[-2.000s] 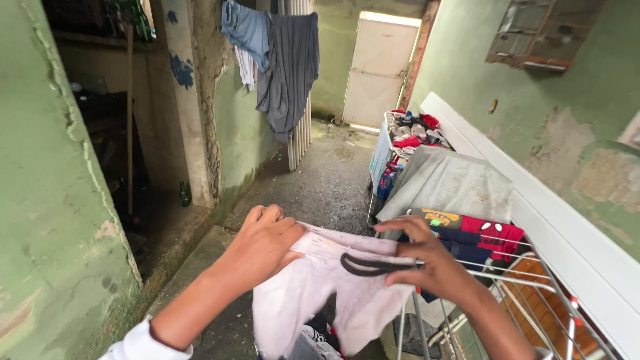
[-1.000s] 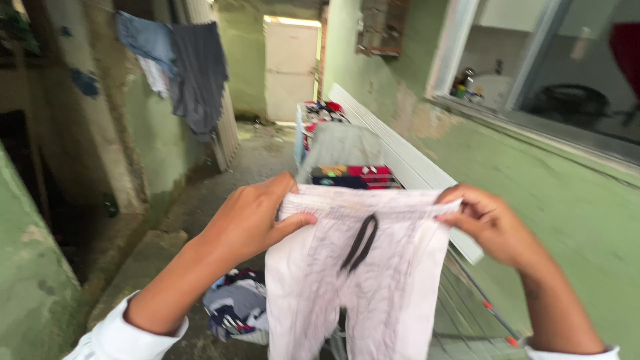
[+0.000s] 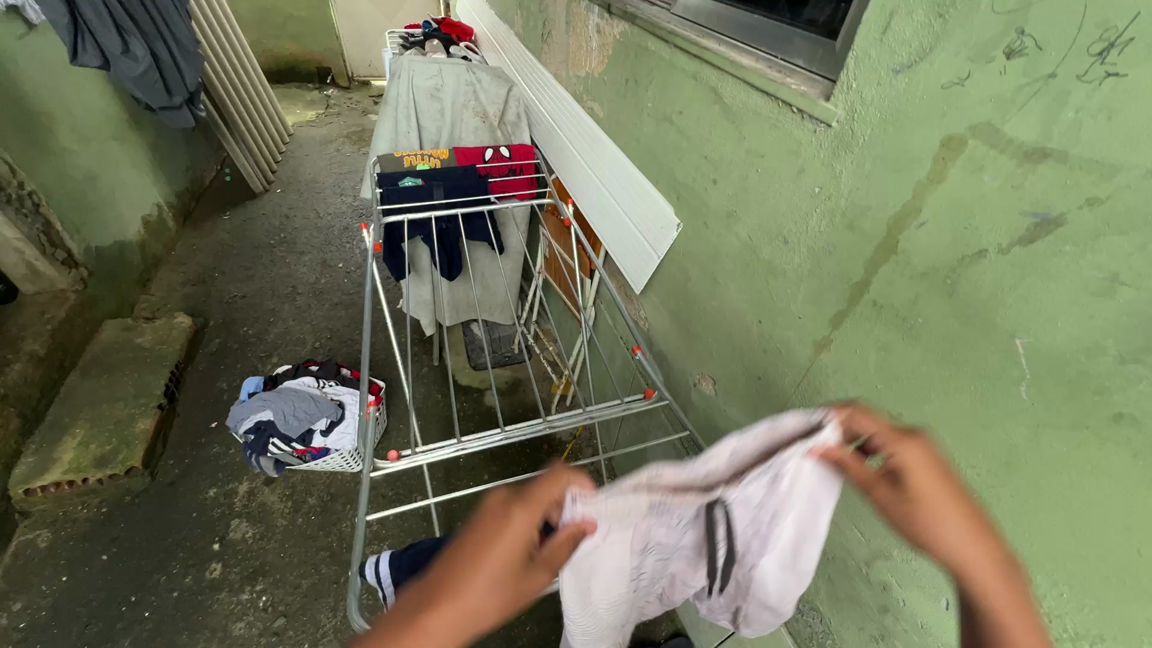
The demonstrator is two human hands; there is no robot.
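Note:
Pale pink shorts or trousers (image 3: 666,540) with a dark drawstring hang between my two hands, over the near right part of a metal folding drying rack (image 3: 517,430). My left hand (image 3: 513,549) pinches one end of the waistband, and my right hand (image 3: 909,486) pinches the other end, close to the green wall. The lower part of the garment is out of view. On the rack's far end hang a dark navy garment (image 3: 436,202) and a red garment with a masked face print (image 3: 504,171). A navy garment with white stripes (image 3: 405,567) lies low at the near end, partly behind my left forearm.
A white plastic basket (image 3: 346,459) heaped with clothes stands on the floor left of the rack. Beyond the rack is a grey cloth-covered surface (image 3: 450,103). A long white panel (image 3: 594,171) leans along the right wall. A mossy slab (image 3: 103,405) lies at left.
Both hands have moved the pink garment to the right side of the view, and its waistband is less stretched than one second ago. The view has turned down and to the right.

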